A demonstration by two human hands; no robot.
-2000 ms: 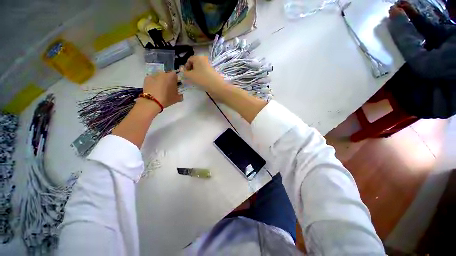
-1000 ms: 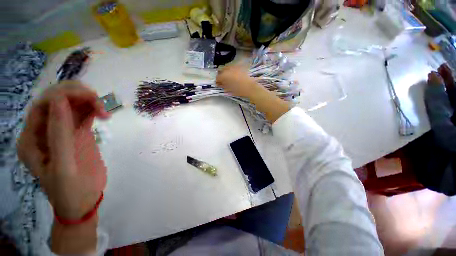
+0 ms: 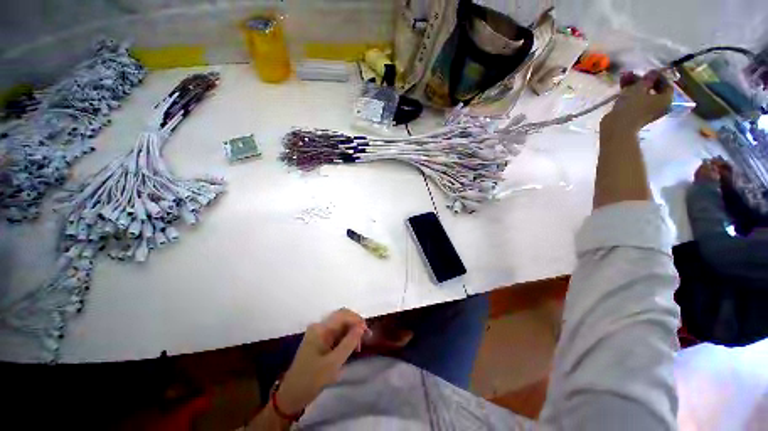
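A sheaf of white cables [image 3: 404, 151] lies across the middle of the table, its dark reddish-brown wire ends to the left and white connector ends to the right. My right hand [image 3: 644, 99] is stretched out to the far right and grips a grey-white cable [image 3: 573, 116] that runs toward the sheaf's right end. My left hand [image 3: 335, 341] is low, in front of the table's front edge, with fingers bent together; whether it holds anything small cannot be told. Tiny white bits [image 3: 315, 214] lie scattered in front of the sheaf.
A cutter [image 3: 368, 243] and black phone [image 3: 436, 247] lie near the front edge. More white bundles [image 3: 139, 198] lie left. A green-grey square [image 3: 242, 148], yellow container [image 3: 268, 50], clear bag [image 3: 376, 104], tote bag [image 3: 472, 59] and orange roll [image 3: 593, 62] stand behind. Another person's sleeve [image 3: 716, 202] is right.
My right hand has left the sheaf and moved far right, now with a cable in it. My left hand has moved from the left side down to the front edge. The view has shifted.
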